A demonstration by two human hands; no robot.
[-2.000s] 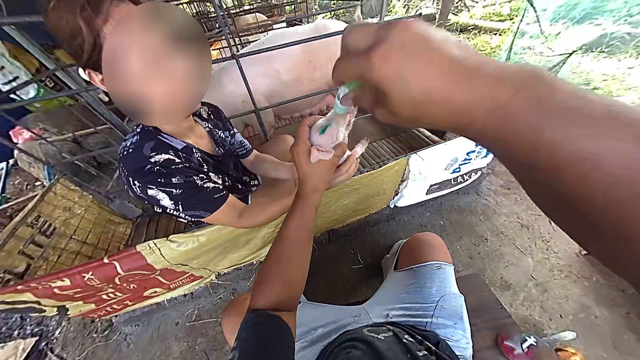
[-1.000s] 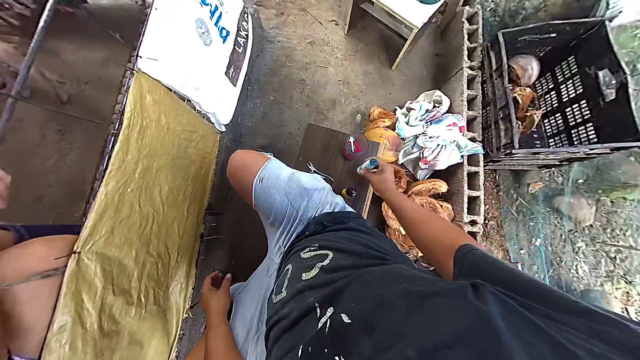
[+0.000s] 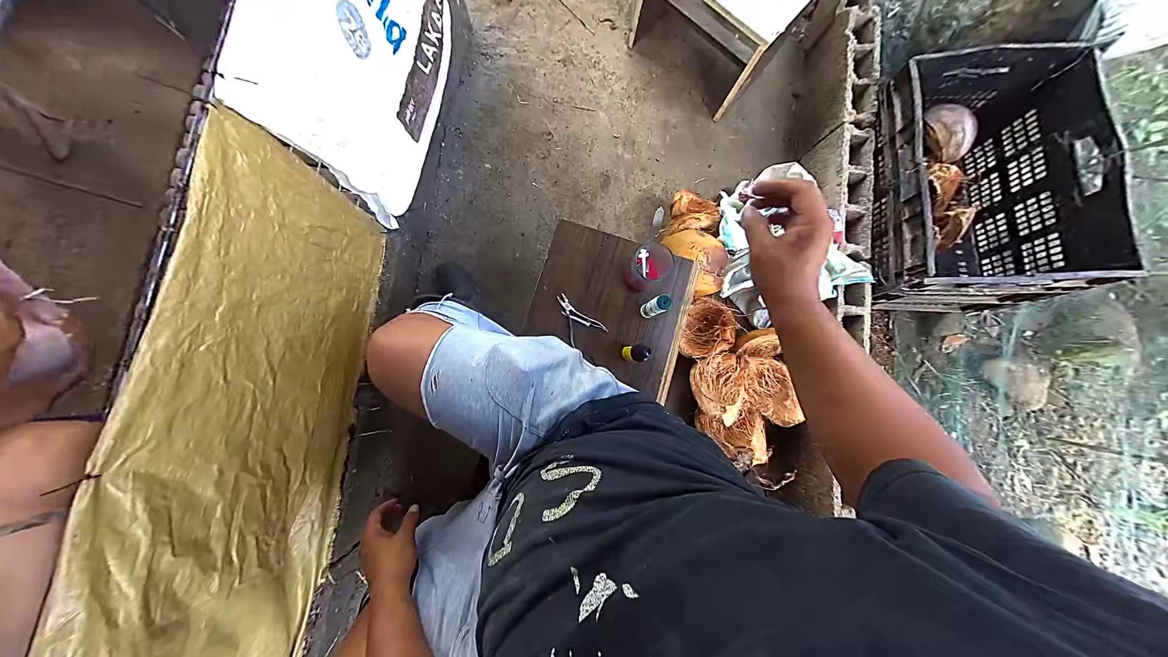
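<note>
My right hand (image 3: 789, 237) is raised over a patterned cloth (image 3: 844, 265), its fingers curled; whether it holds anything small cannot be told. Low in the view my left hand (image 3: 390, 538) hangs beside my denim shorts, fingers bent, with nothing plainly in it. On the brown wooden board (image 3: 593, 260) are metal pliers or cutters (image 3: 581, 313), a small bottle with a teal cap (image 3: 655, 306), a yellow bottle with a dark top (image 3: 636, 353) and a clear cup (image 3: 650, 265) with something red and a white item.
Coconut husks (image 3: 744, 383) lie right of the board, beside a hollow-block wall (image 3: 858, 137). Beyond it stands a black plastic crate (image 3: 1022, 164). A pen side covered in gold sacking (image 3: 246, 365) runs along the left, with part of another person (image 3: 41, 511) past it.
The teal-capped bottle, in my right hand one second ago, now stands on the board. My right hand has moved up over the cloth. The view has swung away from the piglet seen two seconds ago.
</note>
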